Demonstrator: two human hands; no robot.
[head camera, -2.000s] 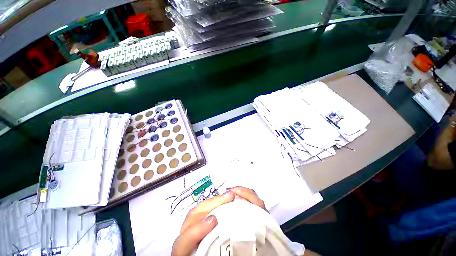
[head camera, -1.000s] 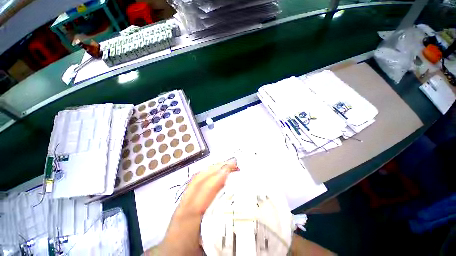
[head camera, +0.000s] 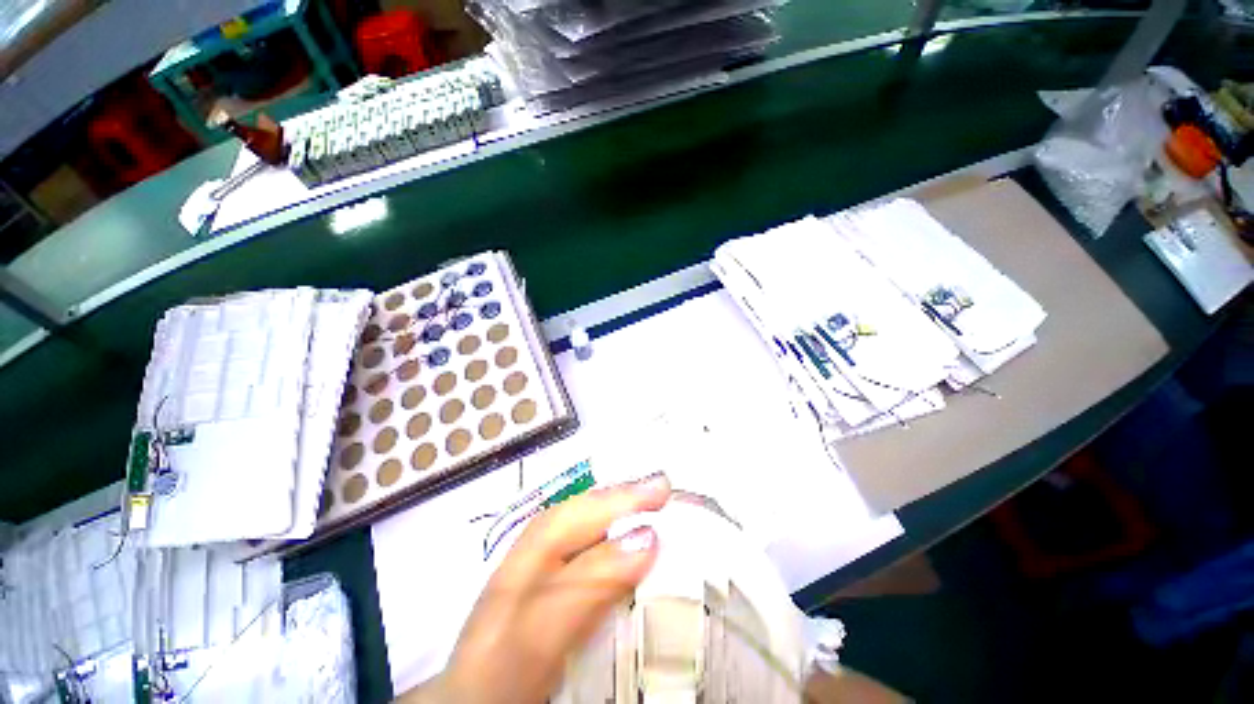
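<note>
My left hand (head camera: 557, 585) is low in the middle with its fingers bent. Its fingertips are at the upper left edge of a round white object with straps (head camera: 674, 619), close to the camera; what they grip cannot be told. A green circuit board (head camera: 574, 481) partly shows just beyond my fingers. Dark and pale lead wires (head camera: 516, 514) trail left from it over the white work sheet (head camera: 440, 605). Of my right arm only a blurred bit of skin (head camera: 860, 685) shows at the bottom edge; the right hand is hidden behind the round object.
A speaker tray (head camera: 437, 413) with round holes and some grey discs lies left of centre. Stacked white housings are at the left (head camera: 227, 481) and on cardboard (head camera: 1100, 330) at the right (head camera: 880, 303). A small bottle (head camera: 580, 344) stands near the raised shelf. A plastic bag (head camera: 1093, 158) lies far right.
My left fingers have shifted and bent, with two fingertips now showing at the round object's edge. Part of the green board shows again. The view has moved only slightly since one second ago.
</note>
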